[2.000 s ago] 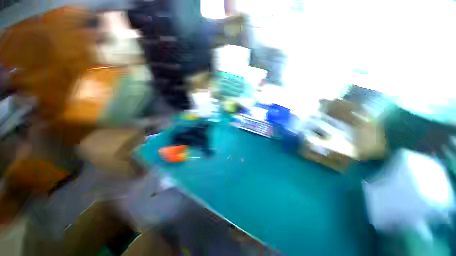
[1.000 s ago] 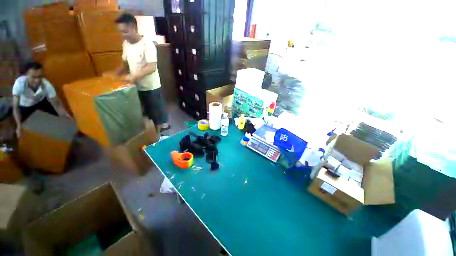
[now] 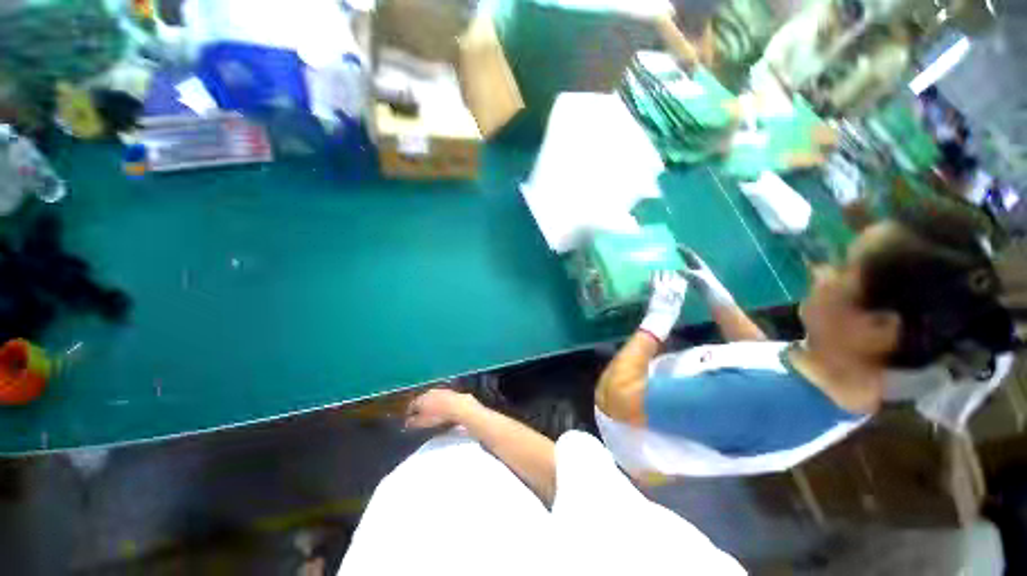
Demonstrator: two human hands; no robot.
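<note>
My right hand [image 3: 439,408] is bare and blurred, at the front edge of the green table [image 3: 338,304]. It appears empty, with its fingers loosely apart. My forearm runs back from it to a white sleeve. A small blurred skin-toned patch shows at the bottom edge, left of my white shirt; I cannot tell if it is my left hand. On the table beyond, a stack of green printed blanks [image 3: 636,264] lies under the white-gloved hands of a neighbouring worker. A tall white block [image 3: 597,169] stands just behind the stack.
The worker [image 3: 755,394] stands close on my right. A small open carton [image 3: 428,152] holds white packets at the table's far side. A scale [image 3: 208,143] and blue bag [image 3: 257,79] are left of it. The orange tape dispenser [image 3: 20,371] and black heap [image 3: 51,270] are far left.
The view has swung right. The dispenser and small carton have shifted left in the picture. The people and orange cartons have left view; the gloved worker and my right hand have come in.
</note>
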